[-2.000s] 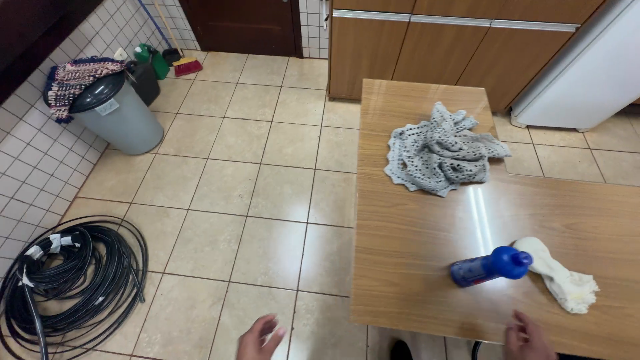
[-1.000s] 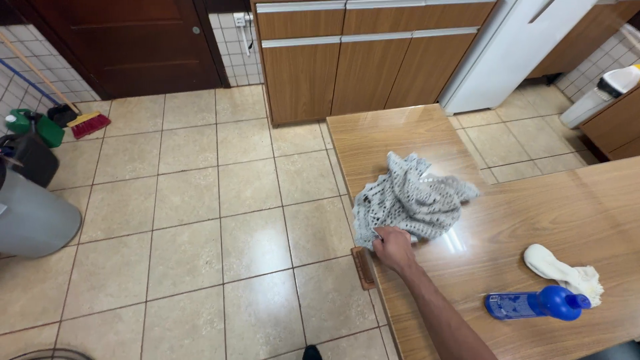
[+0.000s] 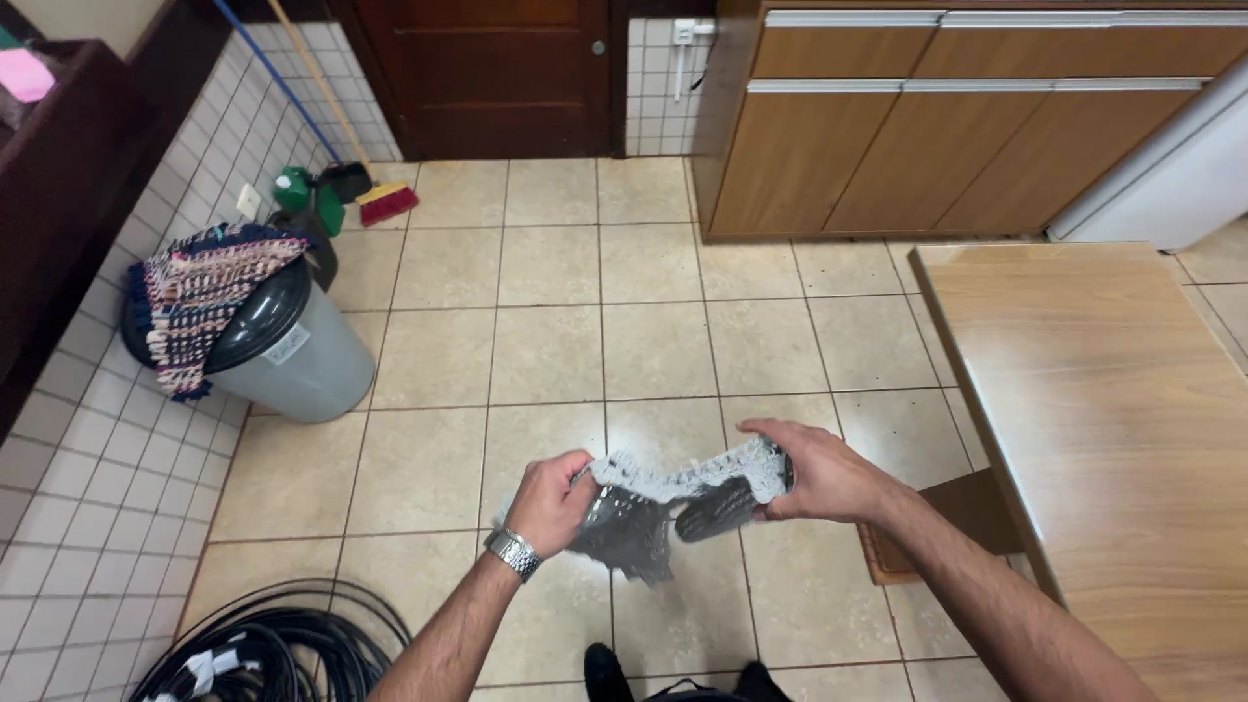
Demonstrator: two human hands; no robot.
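Observation:
A grey openwork cloth [image 3: 673, 481] hangs between my hands above the tiled floor, with a darker grey part below its pale edge. My left hand [image 3: 553, 504], a metal watch on its wrist, grips the cloth's left end. My right hand [image 3: 817, 472] holds the right end, thumb and fingers on either side of the bunched fabric. Some of the fingertips are hidden by the cloth.
The wooden table [image 3: 1082, 390] stands at the right. On the left are a lidded grey bin [image 3: 327, 366] with a woven rug [image 3: 210, 292], a red-bristled broom [image 3: 388, 203] and coiled black hose or cable [image 3: 283, 643]. Wooden cabinets [image 3: 877, 156] stand ahead.
The grey cloth, earlier on the table, is now held up over the floor in both my hands. The view has swung left, and the blue bottle is out of sight.

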